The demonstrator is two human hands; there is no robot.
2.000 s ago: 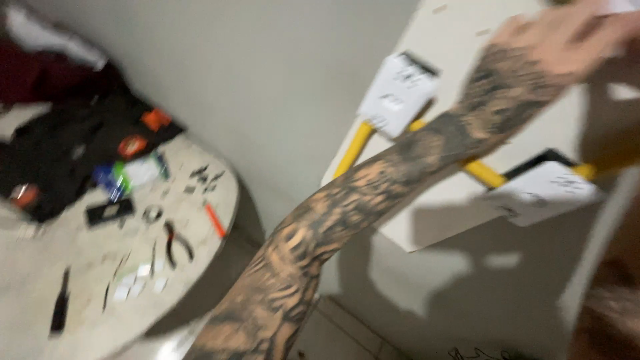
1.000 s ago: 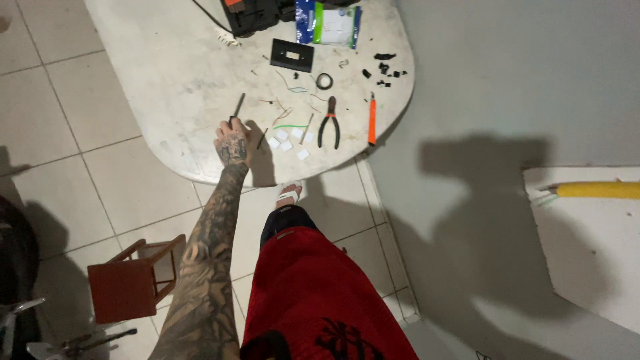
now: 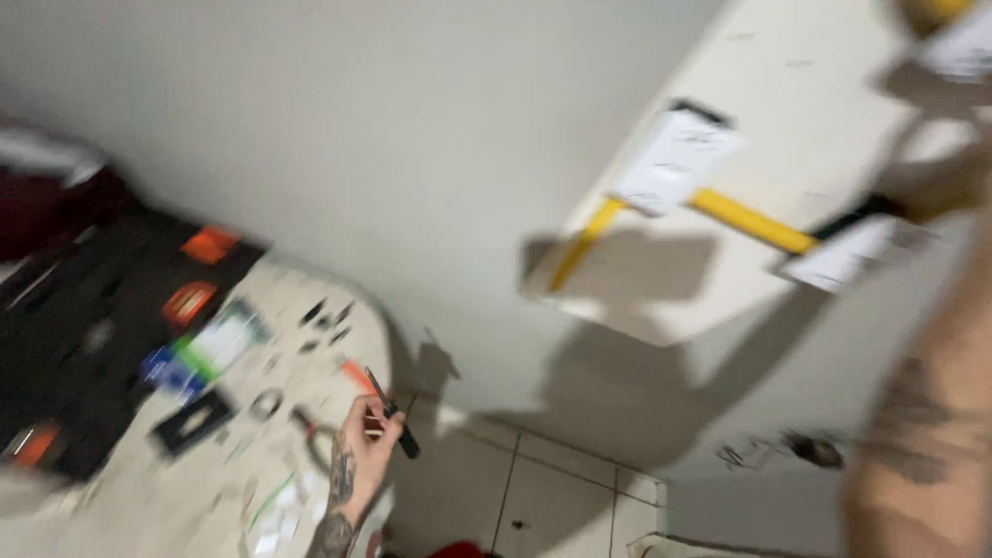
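My left hand (image 3: pixel 373 434) is over the right edge of the table, its fingers closed around a thin black-handled tool (image 3: pixel 393 413), apparently a screwdriver, tilted with its handle down to the right. Pliers (image 3: pixel 314 438) lie just left of that hand, and an orange tool (image 3: pixel 362 377) lies behind it. At the right edge my right forearm shows blurred; the hand itself is out of frame. On the pale board, yellow conduit (image 3: pixel 752 221) runs between a box with a marked white cover (image 3: pixel 673 164) and a second covered box (image 3: pixel 841 256).
The round-ended table (image 3: pixel 287 291) bears a black plate (image 3: pixel 192 422), a roll of tape (image 3: pixel 266 404), a blue-green packet (image 3: pixel 203 353), small black parts (image 3: pixel 329 322) and white pieces (image 3: pixel 283 511). A dark cloth or bag with orange items (image 3: pixel 85 310) lies at left. Wires (image 3: pixel 748 452) show low on the wall.
The view has swung from the table toward the wall board since a second ago. My left hand, over the table then too, has the dark tool raised now. My right forearm has come into view.
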